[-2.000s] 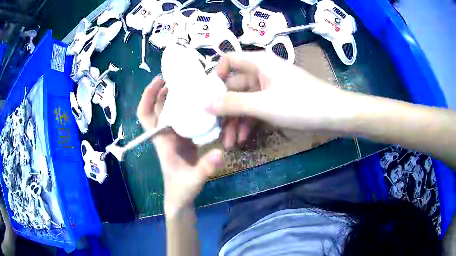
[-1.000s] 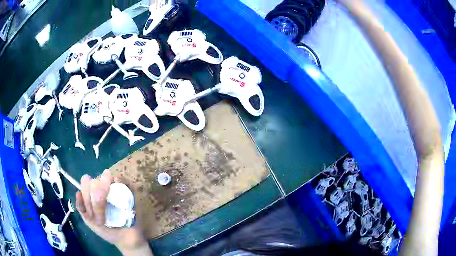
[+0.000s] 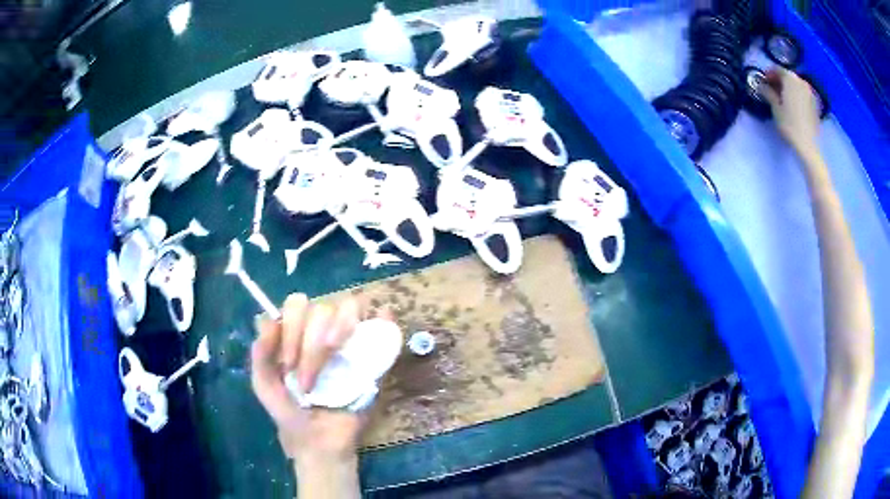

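My left hand [image 3: 307, 365] is closed around a white housing [image 3: 369, 359], plain side showing, above the left end of the cardboard pad [image 3: 561, 365]. Its thin rod sticks out up and left past my fingers. My right hand [image 3: 792, 105] is far off in the wheel tray [image 3: 781, 229] at the upper right. Its fingertips are at a black wheel [image 3: 818, 97]; whether they grip it is too small to tell. A tiny white round piece [image 3: 422, 342] stands on the pad, just right of the held housing.
White housings with red lettering [image 3: 475, 203] stand in a group behind the pad. Loose white housings [image 3: 137, 273] lie at the left. Stacked black wheels [image 3: 710, 83] line the tray. Blue crates with white pieces stand left and low right. A white bottle [image 3: 388, 39] stands at the back.
My right hand has let go of the housing and moved right, down into the wheel tray. My left hand still holds the housing. The view has swung right, then partly back.
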